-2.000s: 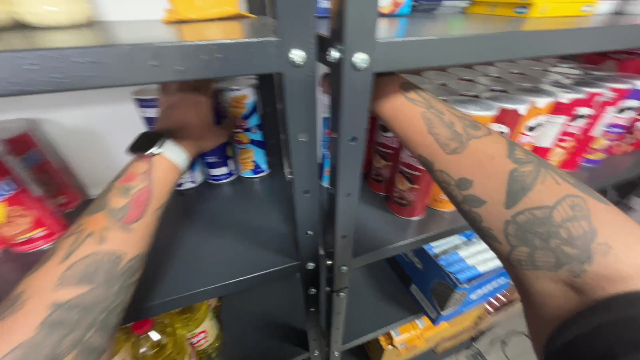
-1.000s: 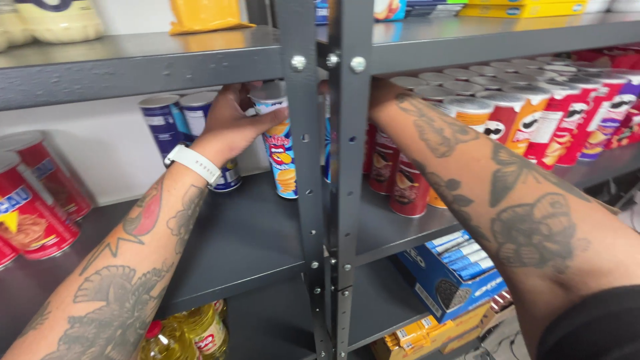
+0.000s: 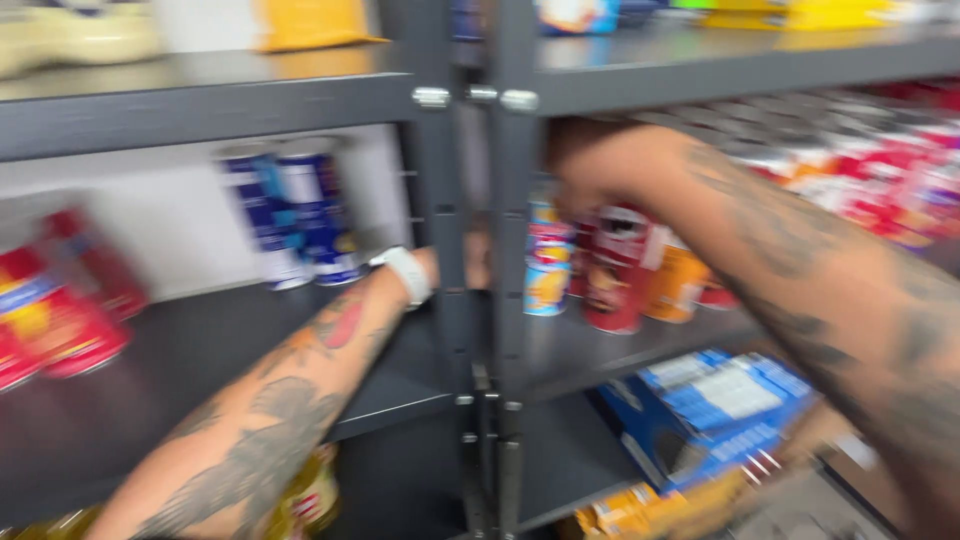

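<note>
My left hand (image 3: 474,259) reaches behind the grey metal shelf posts, mostly hidden by them, with a white band on its wrist. Just right of the posts a light-blue chip canister (image 3: 547,262) stands on the right shelf. My right hand (image 3: 589,161) is above it, under the upper shelf's edge and close to a dark red Pringles canister (image 3: 619,270); its fingers are blurred and shaded. An orange canister (image 3: 671,285) stands beside the red one. On the left shelf, two dark blue canisters (image 3: 319,214) stand near the back wall.
Red canisters (image 3: 56,315) stand at the far left. Rows of canisters (image 3: 862,180) fill the right shelf behind my right forearm. Bolted grey posts (image 3: 514,300) divide the two shelf units. Below are a blue Oreo box (image 3: 705,420) and yellow oil bottles (image 3: 311,495).
My left hand has moved right, from the left shelf to behind the posts. The light-blue canister it held on the left shelf now shows right of the posts. My right hand is more in view.
</note>
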